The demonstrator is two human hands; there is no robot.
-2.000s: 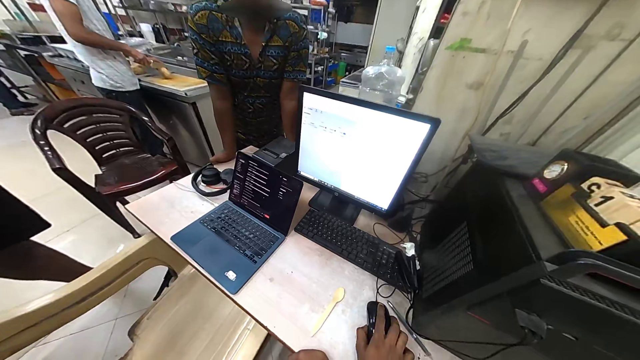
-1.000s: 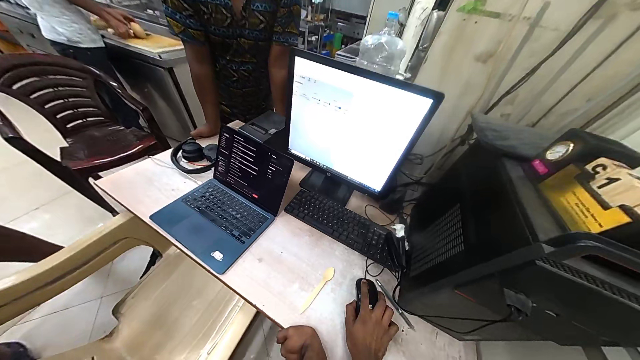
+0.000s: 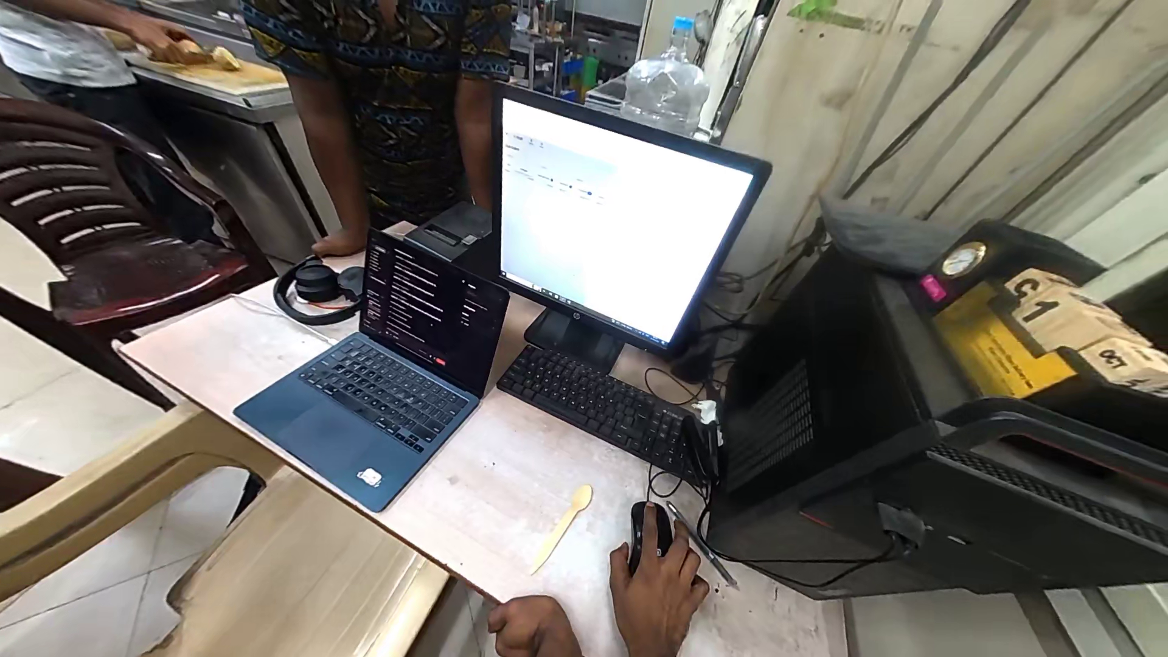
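My right hand [image 3: 659, 593] rests over a black computer mouse [image 3: 650, 534], its fingers on the top and sides. A pen [image 3: 703, 546] lies just right of the mouse. My left hand [image 3: 532, 626] is curled at the desk's front edge, with nothing visible in it. Between the hands and the keyboard lies a wooden spoon [image 3: 562, 529]. Behind it are a black keyboard [image 3: 598, 401] and a lit monitor [image 3: 620, 219]. To the left stands an open blue laptop [image 3: 360, 411] with text on its dark screen.
Black headphones [image 3: 315, 290] and a black box-like device [image 3: 450, 230] lie behind the laptop. A black computer tower [image 3: 821, 438] with wooden calendar blocks [image 3: 1077, 319] stands at right. One person leans on the desk; another handles food at a counter. Plastic chairs [image 3: 137, 228] are at left.
My left hand has come further into view at the desk edge. My right hand stays on the mouse. The view has tilted down and closer to the desk.
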